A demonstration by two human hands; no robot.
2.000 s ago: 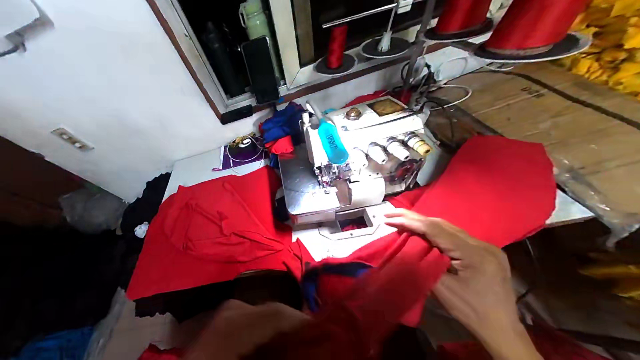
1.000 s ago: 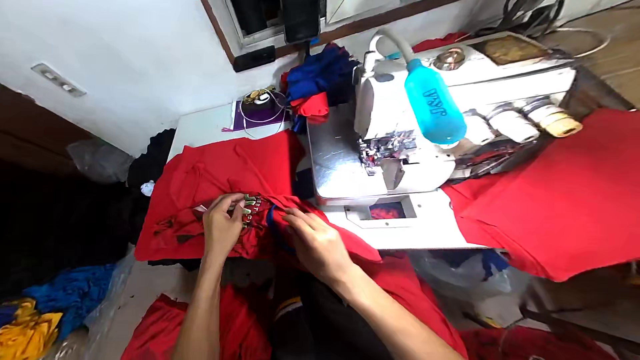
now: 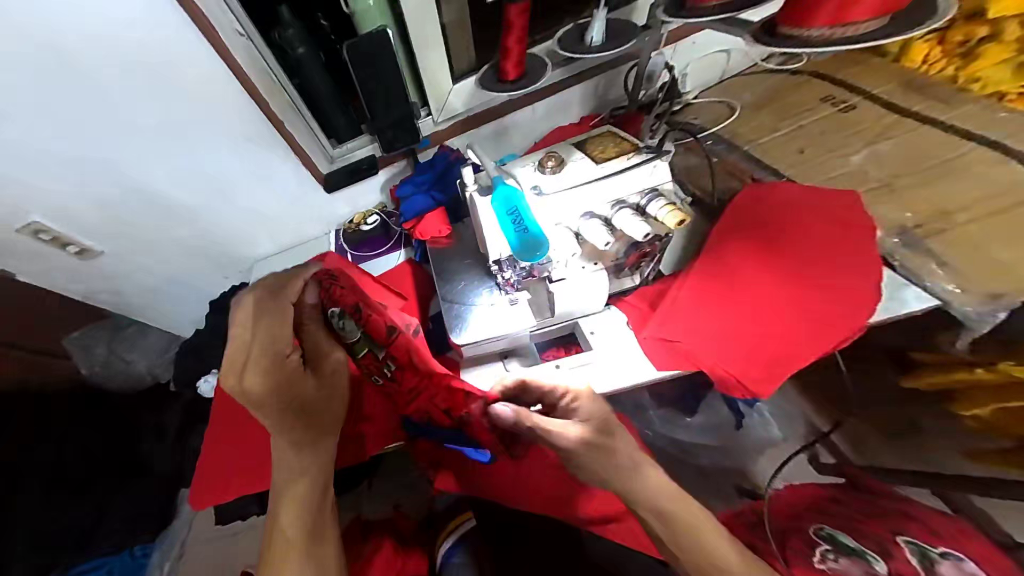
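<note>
Both hands hold up a red printed fabric piece [image 3: 392,344] in front of the overlock sewing machine [image 3: 560,216]. My left hand [image 3: 292,352] pinches its upper left end, beside a green and white printed figure. My right hand [image 3: 560,424] grips the lower right end between thumb and fingers. A dark blue fabric edge [image 3: 448,436] hangs under the piece, between the hands. Plain red fabric [image 3: 240,448] lies on the table behind my left hand. Another red panel [image 3: 768,280] lies right of the machine, draped over the table's front edge.
A blue and red cloth heap [image 3: 432,188] lies behind the machine's metal plate. Thread cones [image 3: 516,40] stand on a rack above. A purple box [image 3: 372,236] is near the wall. Cardboard [image 3: 896,136] spreads at right, with plastic film at its edge. Printed red fabric [image 3: 872,528] lies lower right.
One second ago both hands were low over the fabric on the table, left of the machine; now they hold the printed piece raised and stretched between them. The view has shifted.
</note>
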